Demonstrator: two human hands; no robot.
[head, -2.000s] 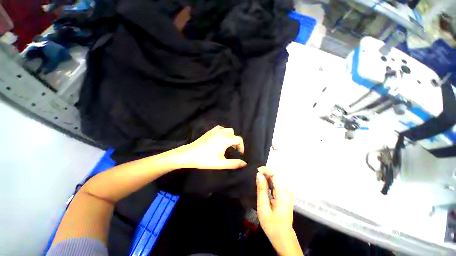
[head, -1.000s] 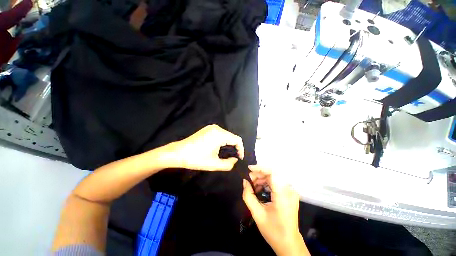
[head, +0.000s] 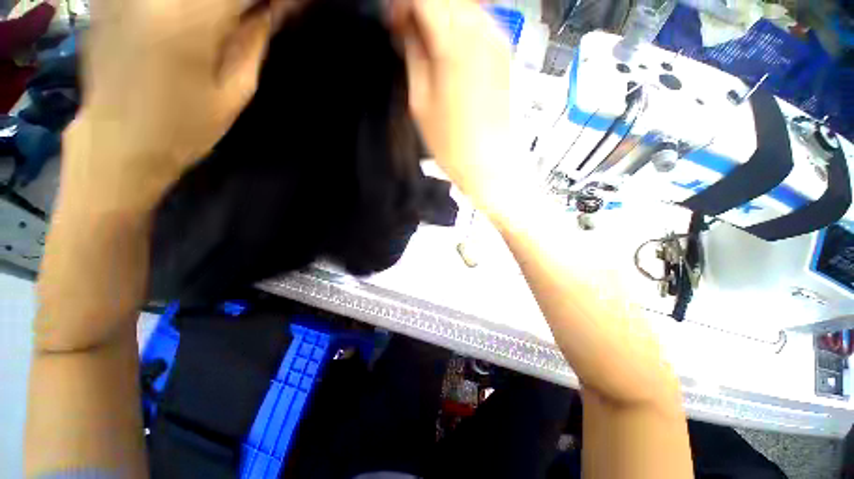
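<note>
A black garment (head: 309, 159) hangs in folds between my two raised hands, over the front left of the white machine table. My left hand (head: 173, 65) is blurred at the upper left, at the garment's edge. My right hand (head: 445, 65) is at the top centre, its fingers on the garment's upper right edge and partly cut off by the picture's top. Both hands appear to hold the cloth. The white sewing machine head (head: 693, 122) with a blue stripe stands at the right, its needle area away from the cloth.
A blue crate (head: 290, 393) with black cloth stands below the table's front edge (head: 421, 323). A brassy metal loop with a black strap (head: 679, 262) lies by the machine. Black fabric strips (head: 768, 150) hang over the machine head. Blue cloth lies beyond.
Both hands have risen to the top of the picture and moved apart, lifting the black garment. The table's front left edge and more of the crate now show.
</note>
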